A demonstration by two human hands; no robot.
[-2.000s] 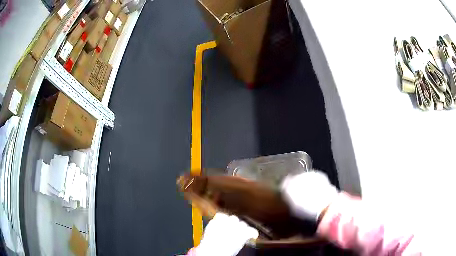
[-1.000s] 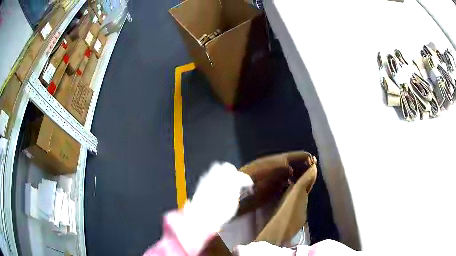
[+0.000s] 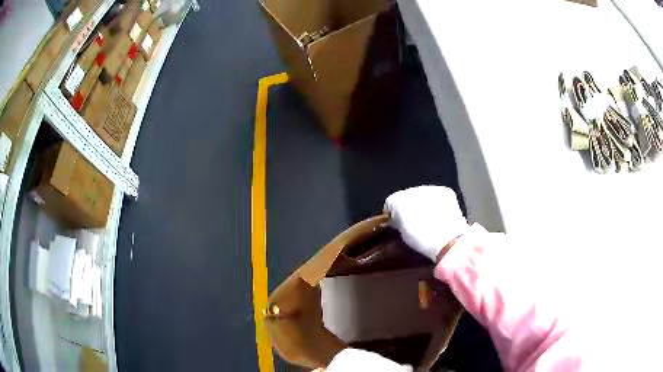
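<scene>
A brown handbag (image 3: pixel 298 334) is in front of me at the bottom, its mouth open towards me. Inside it shows a pale flat surface (image 3: pixel 371 305); whether it is paper or lining I cannot tell. My right hand (image 3: pixel 429 218), in a white glove below a pink sleeve, holds the bag's far rim. My left hand (image 3: pixel 367 361), also white-gloved, is at the near rim and mostly cut off by the bottom edge; its fingers are hidden. A small gold fitting (image 3: pixel 273 310) shows on the bag's left end.
An open cardboard carton (image 3: pixel 342 65) stands on the dark floor ahead. The white-covered table (image 3: pixel 494 109) runs along my right, with rolled straps (image 3: pixel 607 123) on it. A shelf (image 3: pixel 87 142) with boxes and white rolls is at left. Yellow tape (image 3: pixel 259 203) marks the floor.
The bag has turned and its mouth is spread wider, facing me. My right hand has moved up to the far rim; my left hand has dropped to the bottom edge.
</scene>
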